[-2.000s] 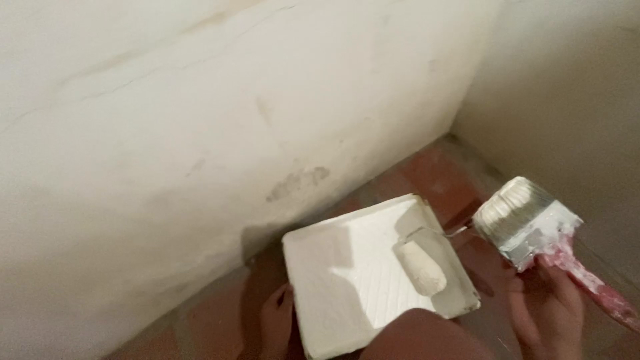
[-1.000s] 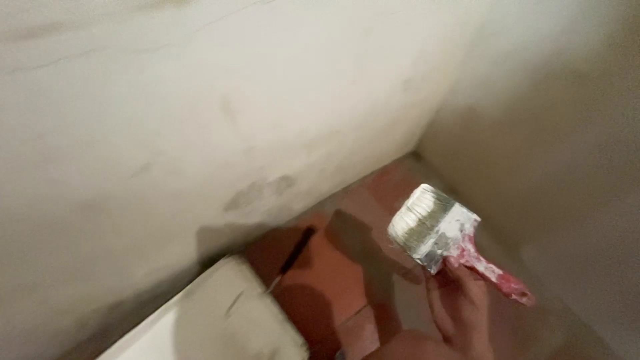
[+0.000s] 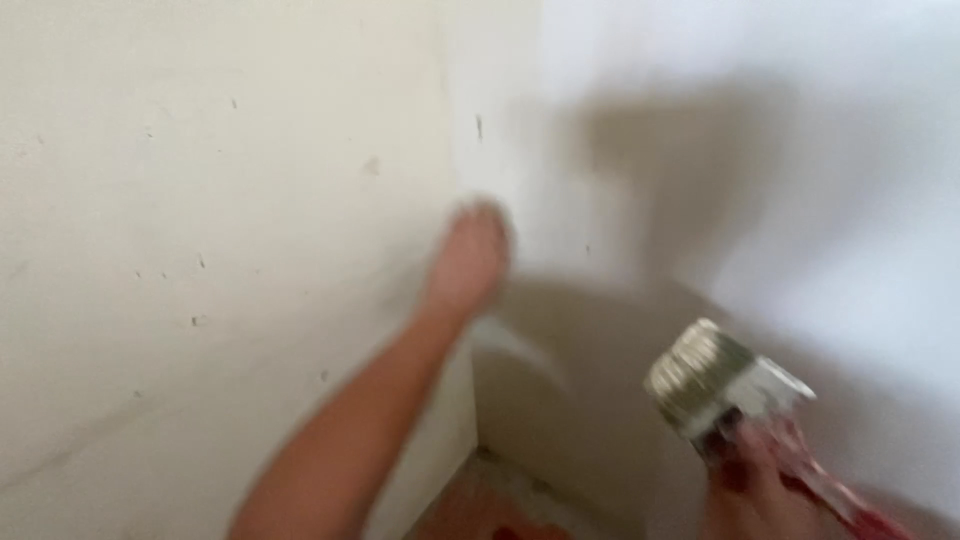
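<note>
My right hand (image 3: 757,472) grips a wide paintbrush (image 3: 701,375) by its red, paint-smeared handle at the lower right. Whitish paint coats the bristles, which point up and to the left, and the ferrule is smeared too. My left arm reaches up from the bottom, and my left hand (image 3: 472,247) is at the corner where two walls meet. That hand is blurred; its fingers look bent, and whether it touches the wall or holds anything cannot be told.
The left wall (image 3: 187,195) is off-white with small dark marks and chips. The right wall (image 3: 885,247) carries shadows. Below the corner, part of the reddish floor (image 3: 480,502) shows.
The view has swung up to the corner. The white paint tray and roller seen earlier are out of view. My left arm is now raised to the corner; the brush remains in my right hand.
</note>
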